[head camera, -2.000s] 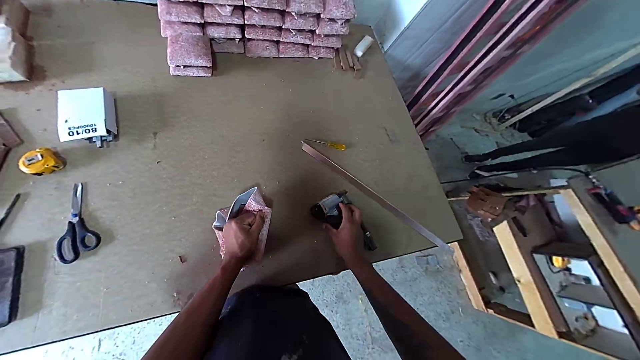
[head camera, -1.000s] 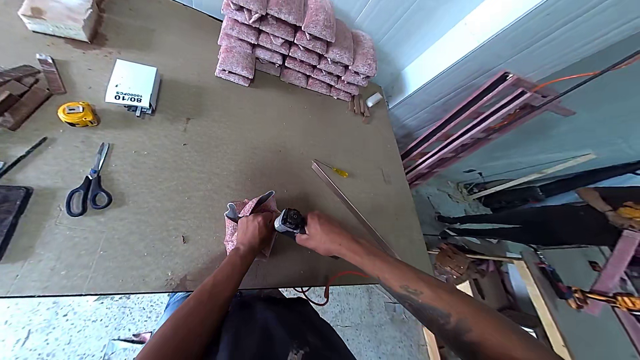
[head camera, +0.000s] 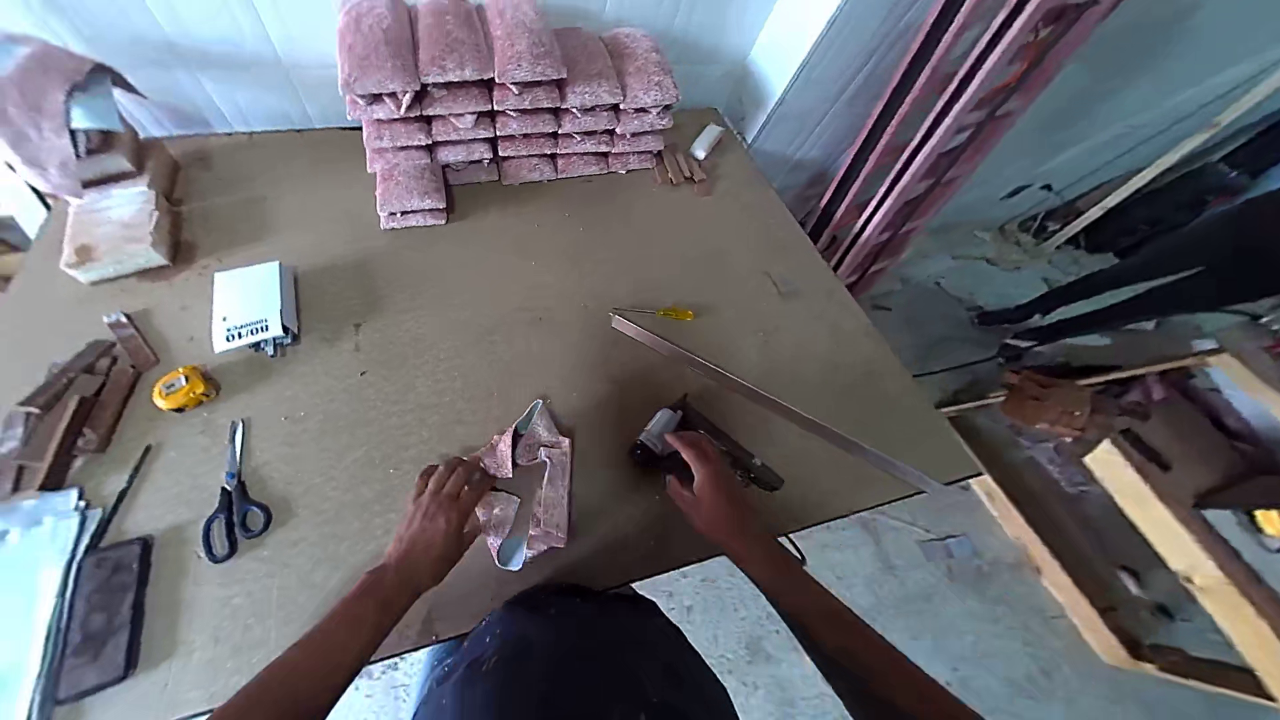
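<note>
Near the table's front edge lies a block wrapped in pink speckled fabric (head camera: 548, 490), its pale-backed flaps partly raised. My left hand (head camera: 440, 515) touches the fabric's left side, fingers bent; whether it grips a flap cannot be told. To the right, a black and grey staple gun (head camera: 735, 455) lies on the table. My right hand (head camera: 705, 485) is at its grey end, fingers curled against it; how firmly it holds the tool is unclear. Beyond are a long thin strip (head camera: 770, 400) and a yellow-handled screwdriver (head camera: 672, 313).
Stacked pink fabric-covered pads (head camera: 500, 100) stand at the back. On the left are black-handled scissors (head camera: 235, 505), a yellow tape measure (head camera: 184, 388), a staple box (head camera: 250, 305), wood pieces (head camera: 75, 410) and a phone (head camera: 105, 615). Wooden frames (head camera: 1050, 580) stand off the table's right side; a person's legs (head camera: 1130, 265) show beyond.
One second ago the staple gun was at the wrapped block in my right hand; now it lies to the right, on the table. My left hand has shifted to the block's left side.
</note>
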